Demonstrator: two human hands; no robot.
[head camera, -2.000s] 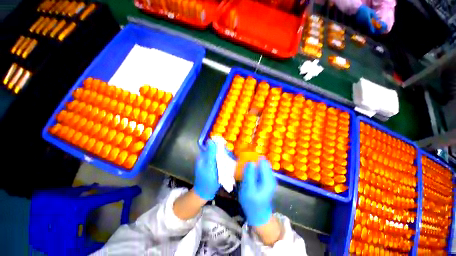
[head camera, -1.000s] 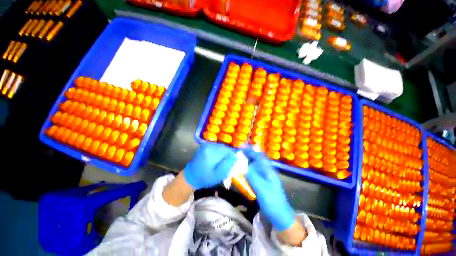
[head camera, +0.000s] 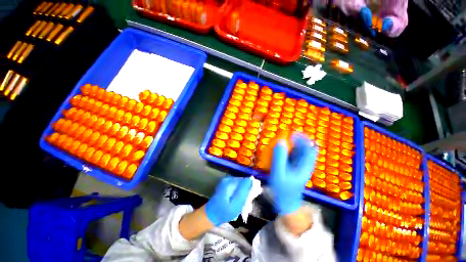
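Note:
My left hand (head camera: 228, 200), in a blue glove, is closed on a bunched white cloth (head camera: 251, 198) just in front of the main tray. My right hand (head camera: 292, 174), also blue-gloved and blurred by motion, is over the near side of the main tray, to the right of my left hand and apart from it. A blurred orange part (head camera: 268, 155) shows at its fingertips; its far end is hard to tell from the rows behind. The blue main tray (head camera: 215, 157) holds rows of glossy orange parts.
The left tray (head camera: 115, 50) holds orange rows and a white sheet. Orange-filled trays (head camera: 359, 215) adjoin on the right. Beyond are red trays (head camera: 263, 38), a wipe stack (head camera: 380, 101) and a person's gloved hands (head camera: 377, 23). A blue stool (head camera: 56, 220) stands lower left.
My hands, together at the cloth and an orange part a second ago, have separated. The right moved up over the tray; the left kept the cloth. The person's hands across the bench show again.

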